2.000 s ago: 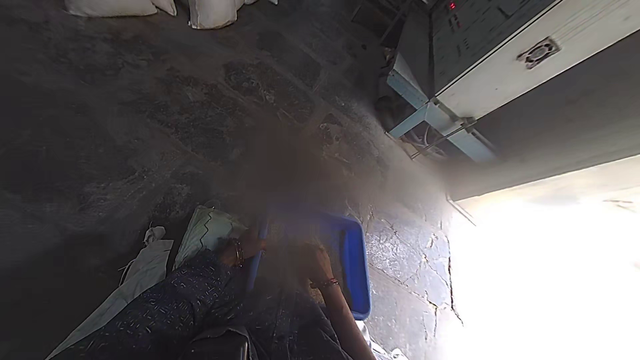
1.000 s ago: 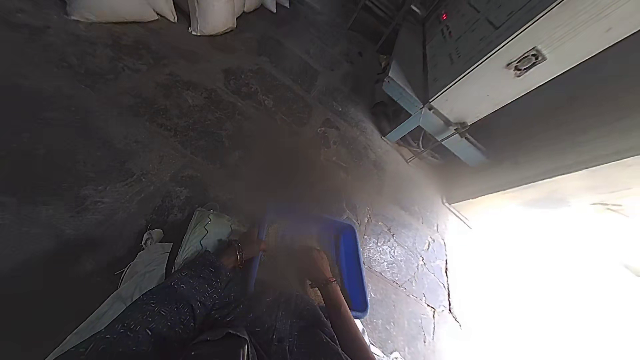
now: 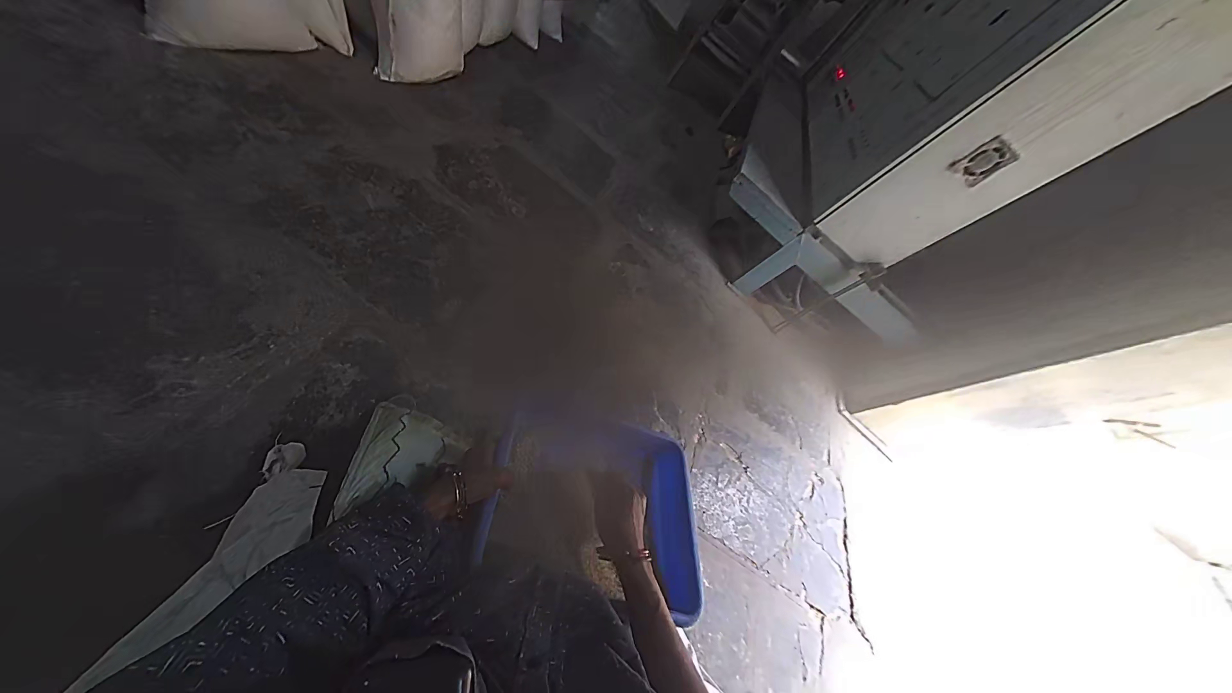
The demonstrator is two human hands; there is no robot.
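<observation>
A blue plastic tray (image 3: 681, 525) lies at my lap, with a grainy tan material (image 3: 604, 570) inside it. My left hand (image 3: 478, 486) is at the tray's left rim, a bracelet on its wrist. My right hand (image 3: 619, 510) reaches down inside the tray near its right wall, with bangles on the wrist. A blurred smear over the middle of the view hides the fingers of both hands, so what they grip cannot be made out.
White sacks (image 3: 419, 38) stand at the top left. A metal cabinet machine (image 3: 900, 106) on a pale blue frame (image 3: 770, 207) is at the upper right. Woven sacks (image 3: 260, 520) lie left of my legs. Cracked stone floor (image 3: 770, 510) borders bright light at the right.
</observation>
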